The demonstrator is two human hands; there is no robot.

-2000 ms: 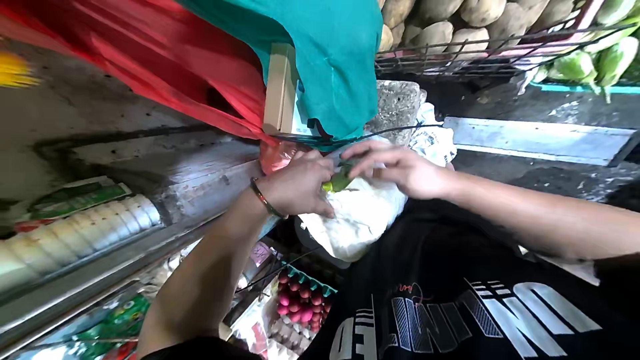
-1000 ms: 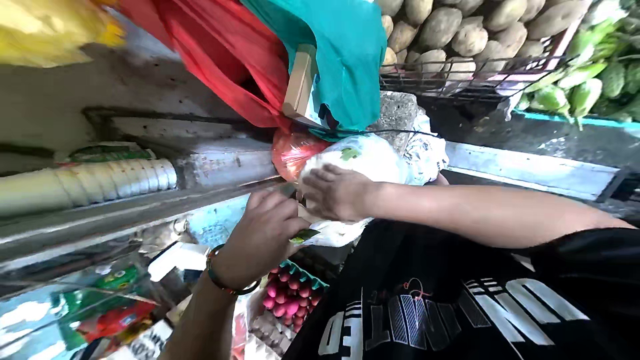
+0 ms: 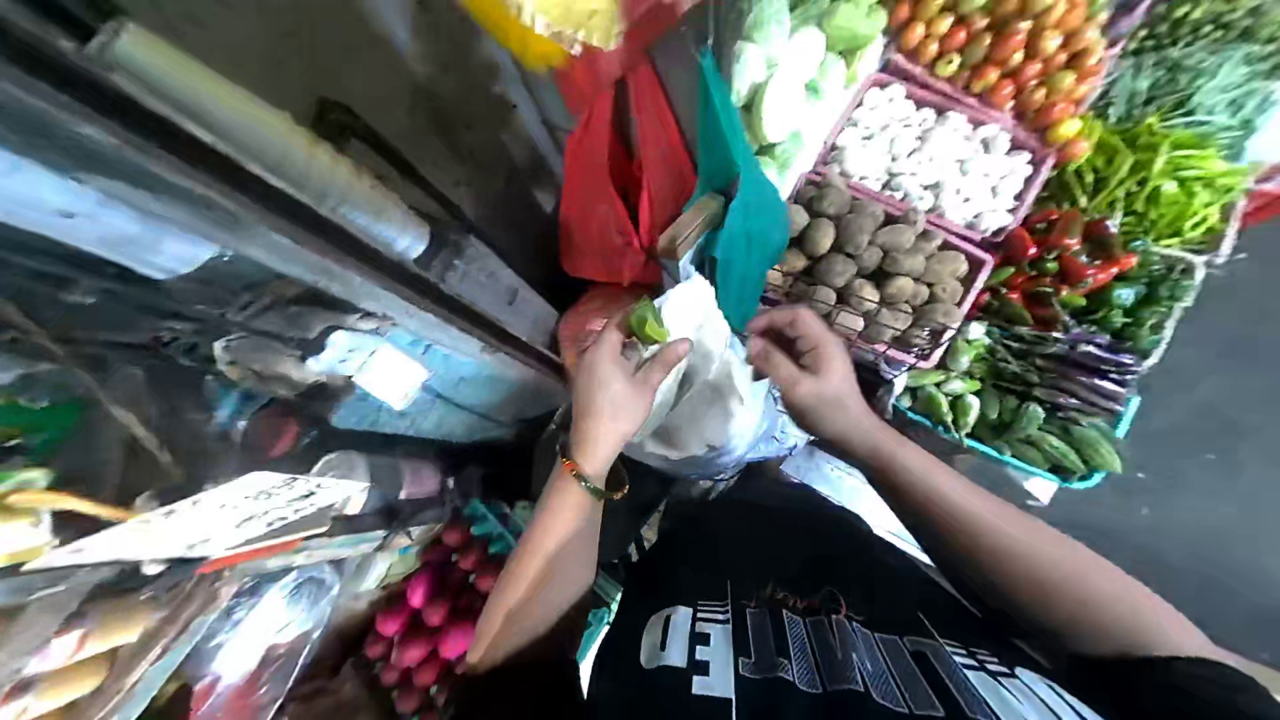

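My left hand (image 3: 615, 385), with a beaded bracelet at its wrist, holds a small green vegetable piece (image 3: 647, 321) between thumb and fingers. Below and beside it a white plastic bag (image 3: 710, 400) bulges close to my body; its contents are hidden. My right hand (image 3: 800, 360) hovers at the bag's right side with fingers curled, and whether it pinches anything is not clear. Behind the hands hang red plastic bags (image 3: 625, 190) and a teal plastic bag (image 3: 745, 220), near a wooden block (image 3: 690, 225). A reddish filled bag (image 3: 590, 320) lies behind my left hand.
At the right stand crates of potatoes (image 3: 870, 250), garlic (image 3: 930, 155), tomatoes (image 3: 1010, 50), red peppers (image 3: 1060, 255), eggplants (image 3: 1080, 365) and green gourds (image 3: 1040, 440). Pink eggs (image 3: 430, 620) sit at the lower left, near a card with writing (image 3: 220, 515). A metal ledge (image 3: 300, 250) runs diagonally at the left.
My right hand has moved off the top of the white bag to its right side. The green piece now shows at my left fingertips. The view has swung widely, showing more crates.
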